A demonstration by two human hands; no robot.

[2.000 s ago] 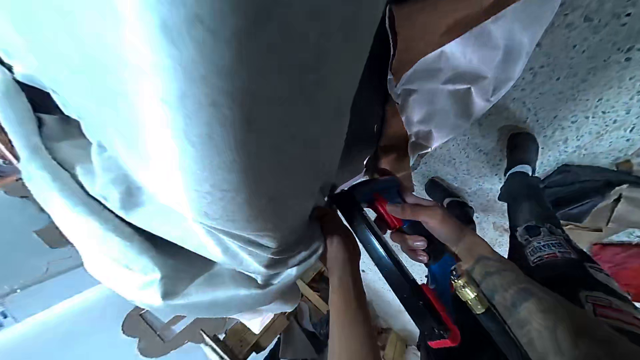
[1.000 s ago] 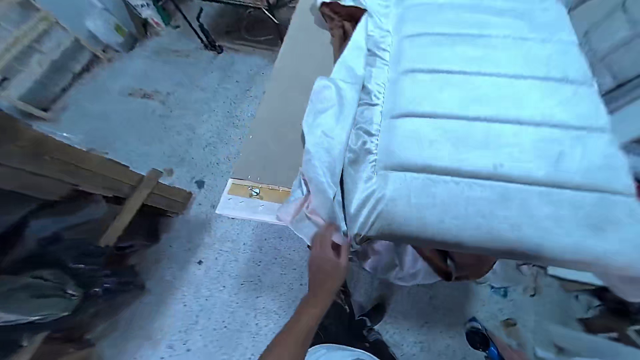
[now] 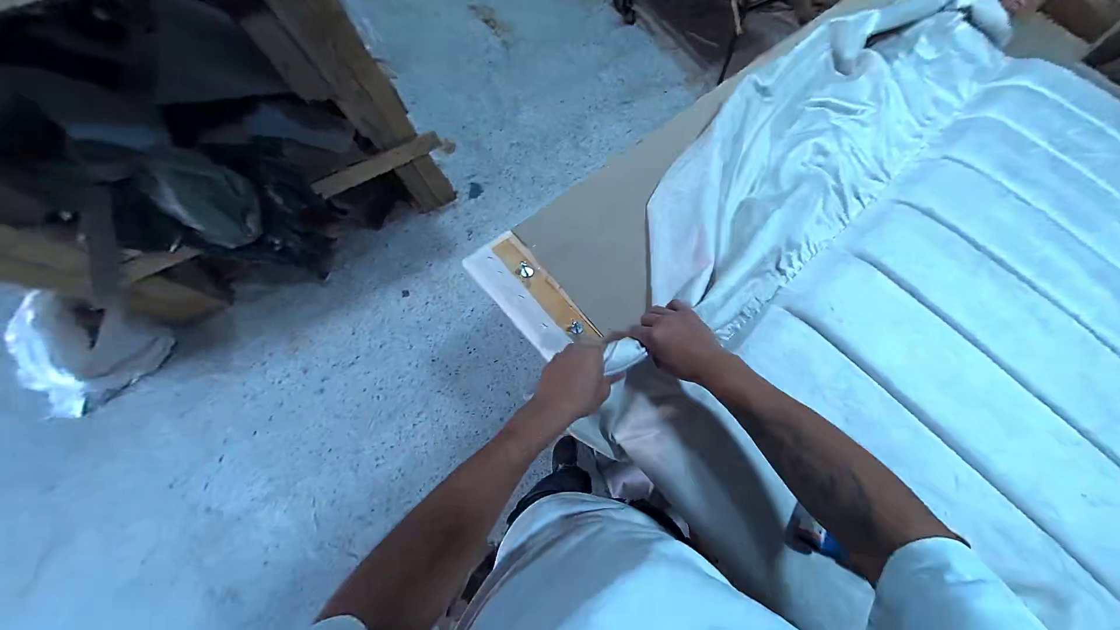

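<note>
A light upholstery cover with stitched parallel channels (image 3: 927, 289) spreads over the right side of the view. Its loose, gathered fabric edge (image 3: 752, 175) lies over a flat beige panel (image 3: 604, 219). At the panel's near corner a wood strip (image 3: 551, 293) shows two metal fasteners, beside a pale border with staples. My left hand (image 3: 573, 381) is closed on the fabric edge right at that corner. Close by on its right, my right hand (image 3: 678, 341) grips the same fabric, a short stretch of which shows between the two. The fingertips of both hands are partly hidden.
Wooden frames (image 3: 350, 96) with dark sheeting stand at the upper left. A roll of whitish material (image 3: 83, 350) lies on the speckled floor (image 3: 332, 420). Part of a blue and dark tool (image 3: 814, 538) shows beneath my right forearm. My shoes are below the panel's corner.
The staple gun held in my right hand two seconds ago is out of that hand. Both hands are now on the fabric at the corner, where one second ago only one hand showed. The view has swung widely.
</note>
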